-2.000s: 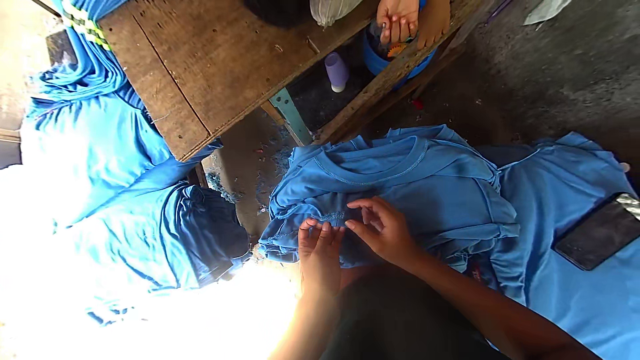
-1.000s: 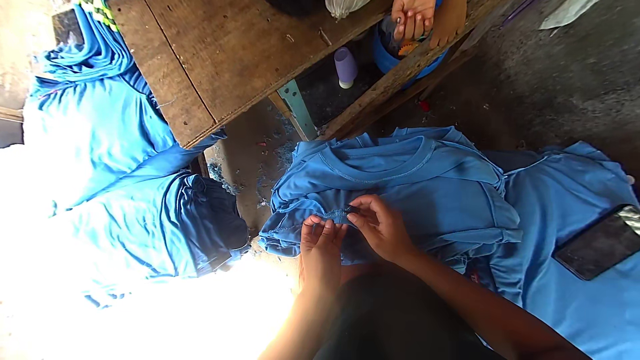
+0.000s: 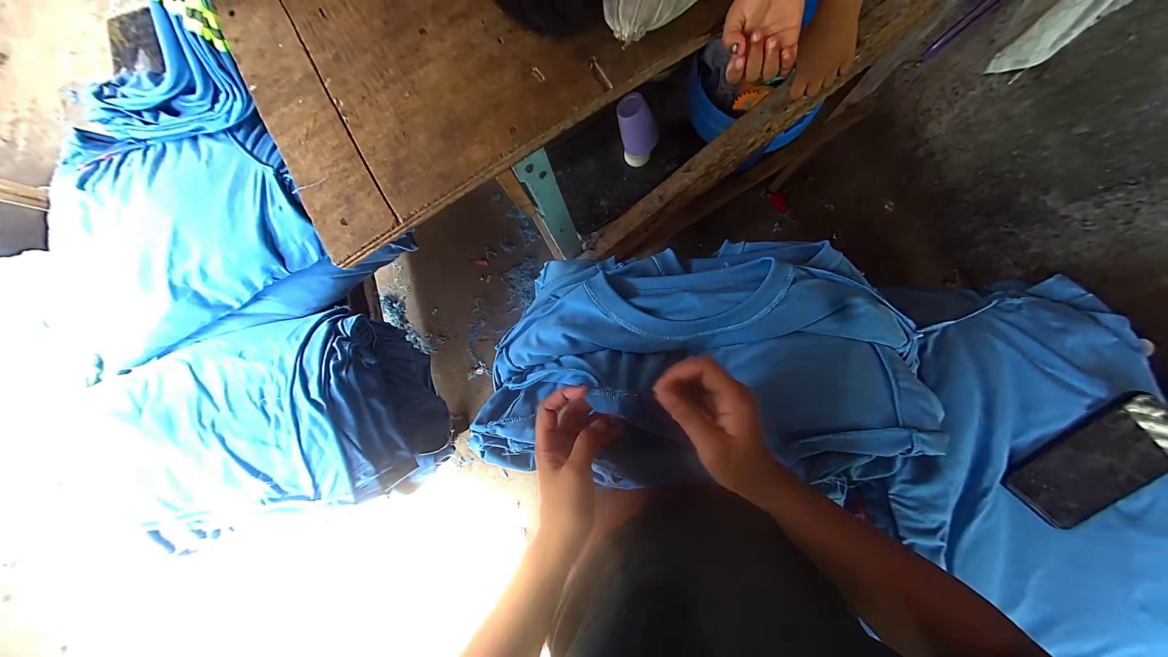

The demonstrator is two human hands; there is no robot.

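Note:
A pile of blue knit shirts (image 3: 821,365) lies across my lap, the top one with its neckline and overlock seams showing. My left hand (image 3: 568,438) is at the lower left part of the top shirt, its fingers curled near a stitched seam; whether it pinches the cloth is unclear. My right hand (image 3: 716,411) is a little to the right, slightly blurred, above the cloth, with thumb and index finger close together. Whether a thread or anything small is between them cannot be seen.
A wooden table (image 3: 438,100) stands ahead. More blue garments (image 3: 192,237) are heaped at left in glare. A smartphone (image 3: 1090,461) rests on blue cloth at right. Under the table are a purple bottle (image 3: 637,128) and a blue tub (image 3: 712,114). Another person's hand (image 3: 765,36) is near the tub.
My hands were close together at the shirt's seam in the earlier frames; now they are farther apart, the right one lifted off the seam.

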